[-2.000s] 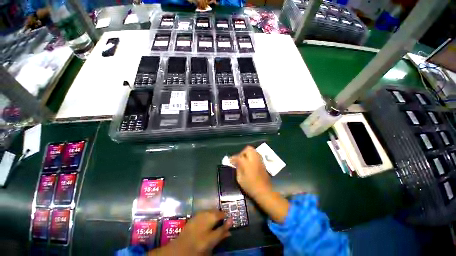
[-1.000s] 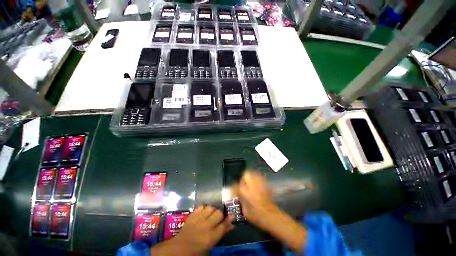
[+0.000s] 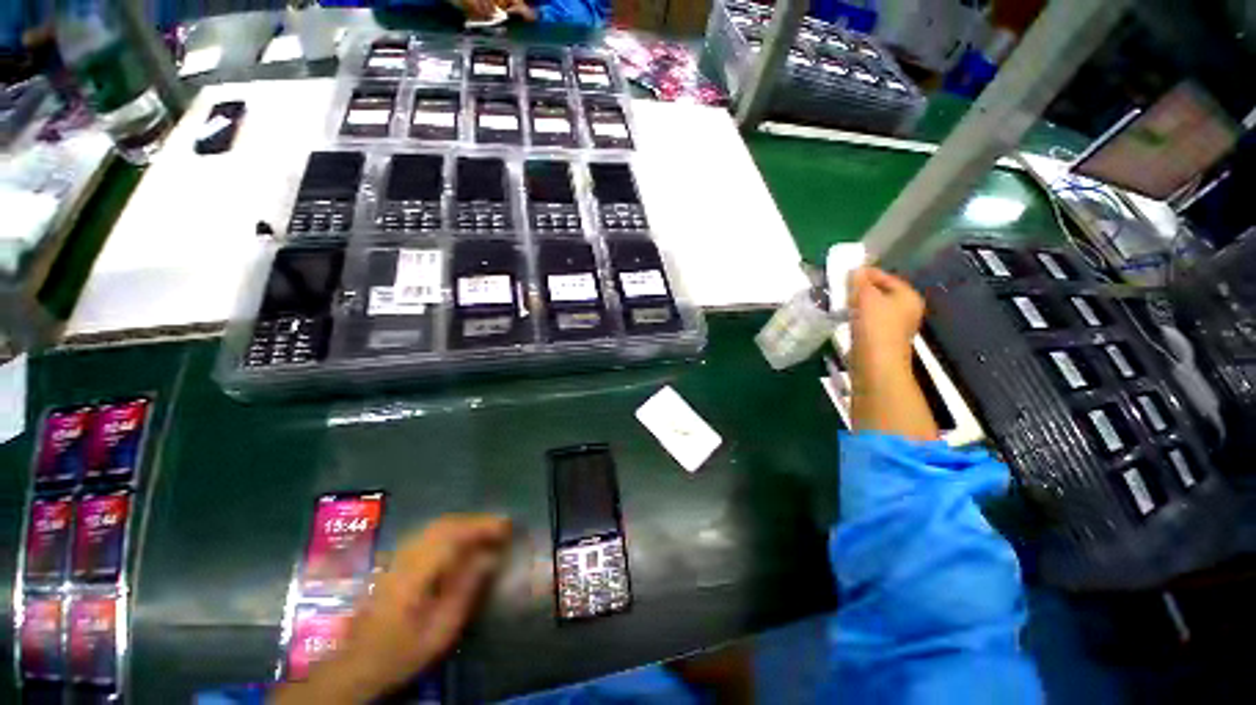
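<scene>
A black keypad phone (image 3: 590, 530) lies face up on the green mat, dark screen away from me. My right hand (image 3: 884, 324) is raised at the metal post, its fingertips closed on a small white piece (image 3: 843, 270) at the top of a translucent bottle (image 3: 795, 331). Whether the piece is a pad or part of the bottle is unclear. My left hand (image 3: 438, 585) is blurred, left of the phone and over the lower screen films, with no object visible in it. A printed screen film (image 3: 342, 537) shows "15:44". A white card (image 3: 678, 427) lies right of the phone.
A clear phone tray (image 3: 468, 369) stands on white board (image 3: 744, 248) behind the mat. More films (image 3: 99, 530) lie far left. A slanted post (image 3: 950, 159), a white holder (image 3: 950, 400) partly behind my right forearm and a dark tray (image 3: 1026, 427) are at right.
My right hand has left the phone and moved up and right to the bottle. My left hand has moved left off the phone, which is now uncovered. The whole view has shifted.
</scene>
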